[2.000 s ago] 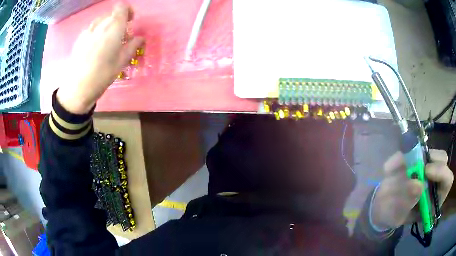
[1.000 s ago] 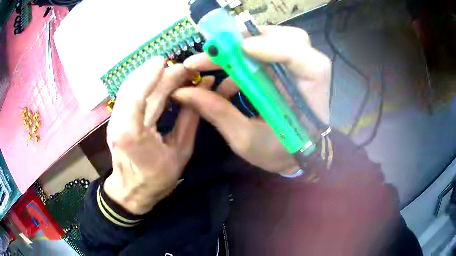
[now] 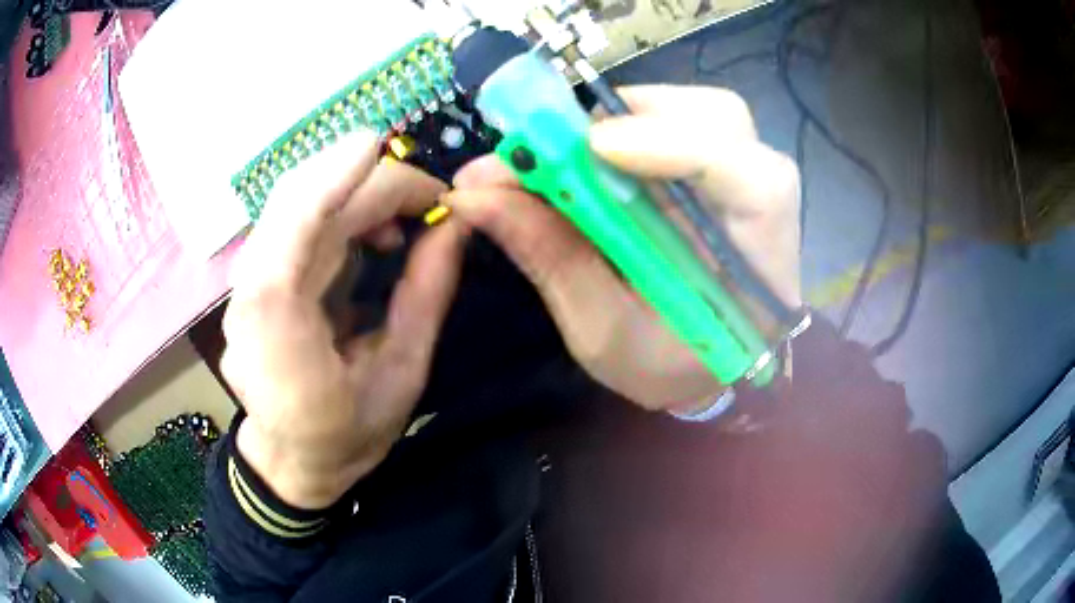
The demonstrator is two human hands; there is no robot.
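Note:
My left hand [image 3: 330, 318] and my right hand [image 3: 589, 283] meet at the fingertips in front of the pad. A small yellow component [image 3: 437, 214] is between the fingertips of both hands. My right hand also holds the green soldering iron [image 3: 631, 253] across the palm, its front end pointing up and left; its tip is out of the picture. The green PCB panel [image 3: 342, 118] lies at the edge of the white pad [image 3: 236, 71]. A yellow component [image 3: 402, 147] and round black components [image 3: 453, 138] hang from its near edge, partly hidden by my hands.
A loose pile of yellow components [image 3: 71, 289] lies on the pink mat [image 3: 130, 318] at the left. Green finished panels [image 3: 171, 483] and a red bin [image 3: 88, 501] are below the bench at lower left. Thin black cables [image 3: 878, 236] hang at the right.
Since two seconds ago my left hand has left the yellow pile and both hands have come together by the panel. In the last second the yellow component has moved slightly down and left.

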